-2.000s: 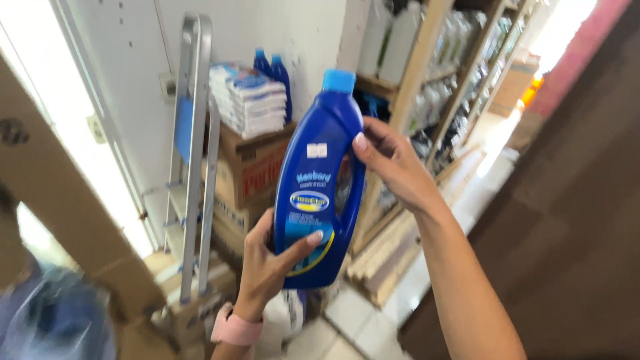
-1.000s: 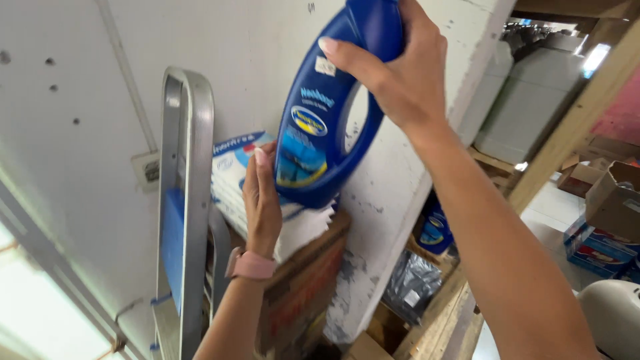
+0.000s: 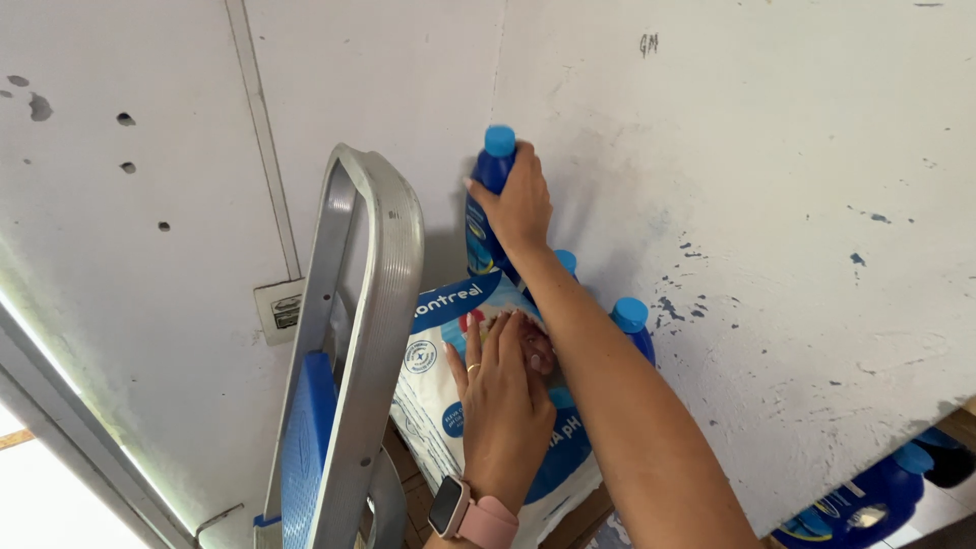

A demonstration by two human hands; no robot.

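My right hand (image 3: 522,202) grips the upper part of a blue plastic bottle (image 3: 479,229) with a light-blue cap, held upright by the wall corner behind a stack of white and blue plastic packets (image 3: 435,381). Flat on the top packet rests my left hand (image 3: 499,396), its fingers spread a little and holding nothing. Two more blue bottles stand between the stack and the right wall; one shows its cap (image 3: 564,261) behind my right forearm, the other (image 3: 631,324) is to the right of it. The held bottle's base is hidden by the stack.
An aluminium stepladder (image 3: 389,229) with a blue step (image 3: 309,435) stands close on the left. A wall socket (image 3: 280,311) is behind it. Cardboard (image 3: 408,488) shows under the packets. At the lower right are more blue bottles (image 3: 858,499) beside the worn white wall (image 3: 801,267).
The bottle, earlier held in both hands, is now at the wall corner in my right hand alone. My left hand has left it and lies on the packets. The view has moved closer to the corner.
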